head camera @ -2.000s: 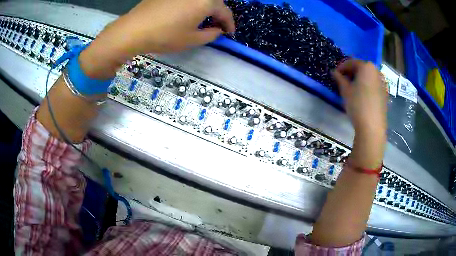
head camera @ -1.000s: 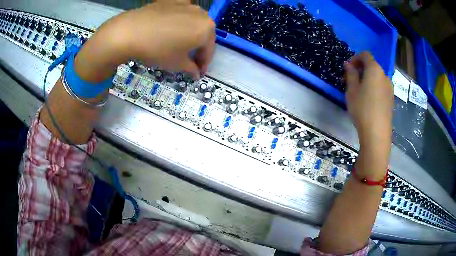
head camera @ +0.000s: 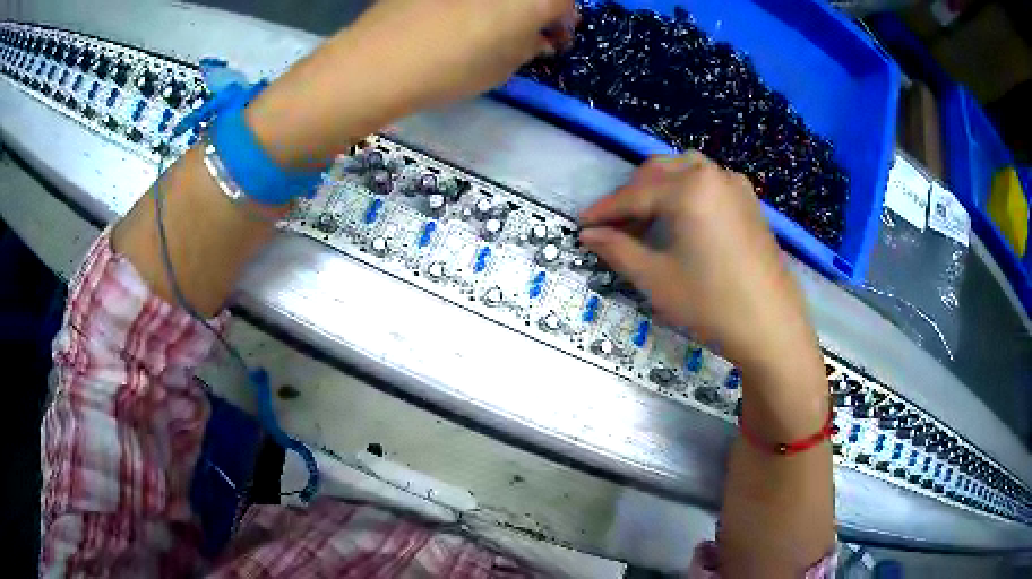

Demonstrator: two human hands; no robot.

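Observation:
A row of white circuit board panels (head camera: 453,251) runs diagonally across the view, with round pale-topped capacitors and small blue parts on it. A blue bin (head camera: 866,170) beyond it is heaped with black capacitors (head camera: 690,85). My left hand (head camera: 487,43) is at the top, its fingertips over the heap's left end; what they hold is hidden. My right hand (head camera: 704,249) is over the board's far edge, thumb and forefinger pinched on a small dark capacitor (head camera: 582,232) just above the fitted ones.
A silver metal rail (head camera: 453,351) runs along the near side of the boards. A worn pale ledge (head camera: 340,396) lies nearest me. A labelled clear bag (head camera: 922,260) is right of the bin, with another blue bin holding something yellow (head camera: 1005,206). A blue strap (head camera: 251,158) is on my left wrist.
My right hand has moved left from the bin to the board's far edge. My left hand dipped to the boards one second ago and is now back up at the bin.

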